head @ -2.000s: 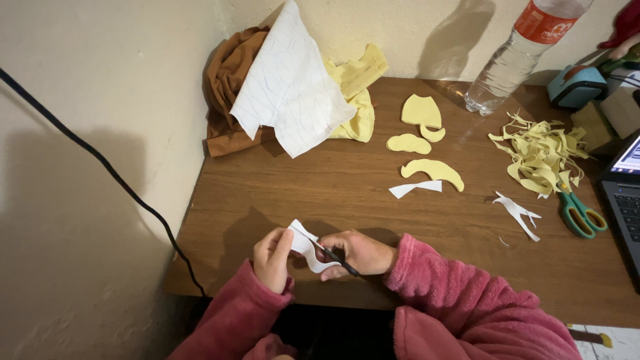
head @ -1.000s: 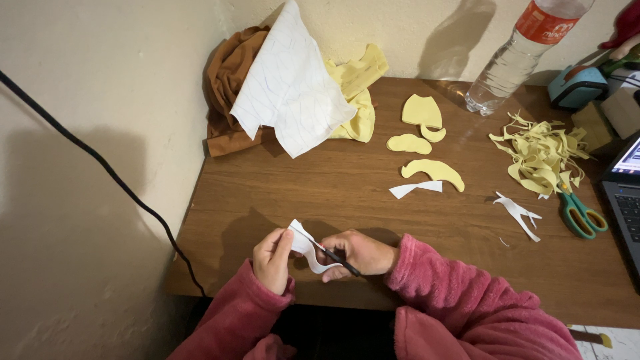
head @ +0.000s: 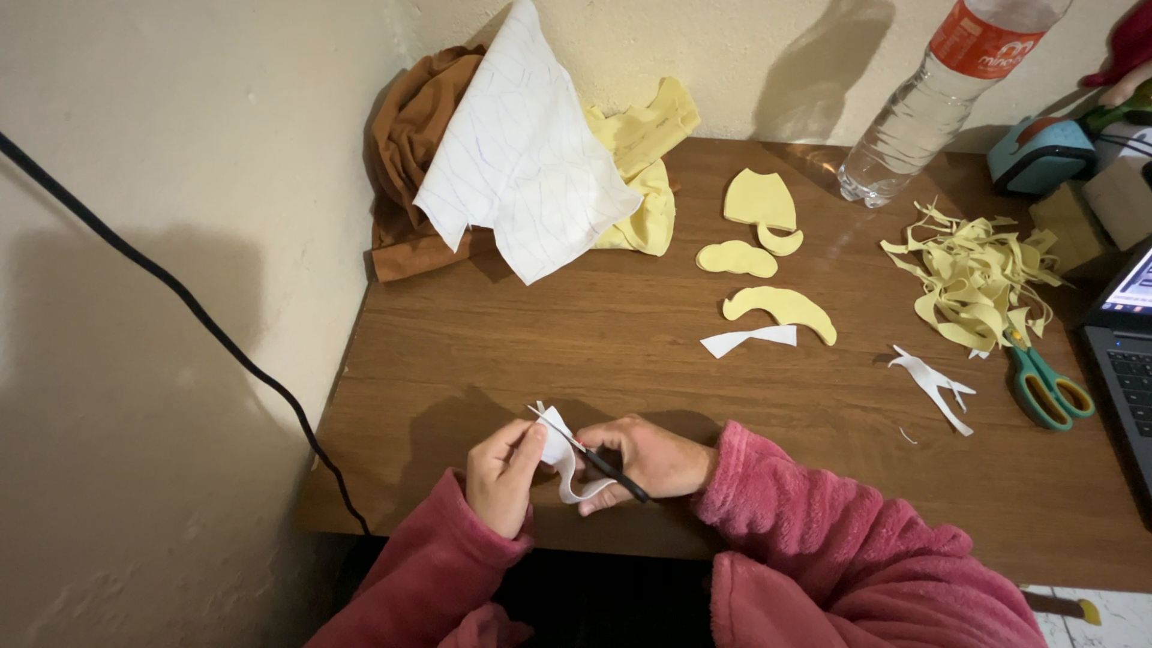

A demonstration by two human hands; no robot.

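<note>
Near the front edge of the wooden table, my left hand [head: 504,472] pinches a small piece of white fabric [head: 556,447]. My right hand [head: 650,459] holds small black-handled scissors [head: 612,474], whose blades lie against the upper part of that piece. A curved white strip hangs from it towards my right thumb. Farther back lie a white bow-shaped piece [head: 749,338], a curved yellow piece [head: 781,309], a yellow oval piece [head: 736,258] and a larger yellow piece [head: 761,200] with a small hooked part beside it.
White fabric with drawn lines [head: 531,153] lies over brown cloth [head: 423,126] and yellow cloth [head: 652,207]. At the right are yellow scraps [head: 972,270], green-handled scissors [head: 1048,387], a white scrap [head: 931,387], a laptop [head: 1125,360] and a plastic bottle [head: 918,112]. A black cable [head: 189,301] hangs at left.
The scissor blades and the white piece have shifted slightly in my hands; the blades now cross the piece's upper part. The things on the table have not moved.
</note>
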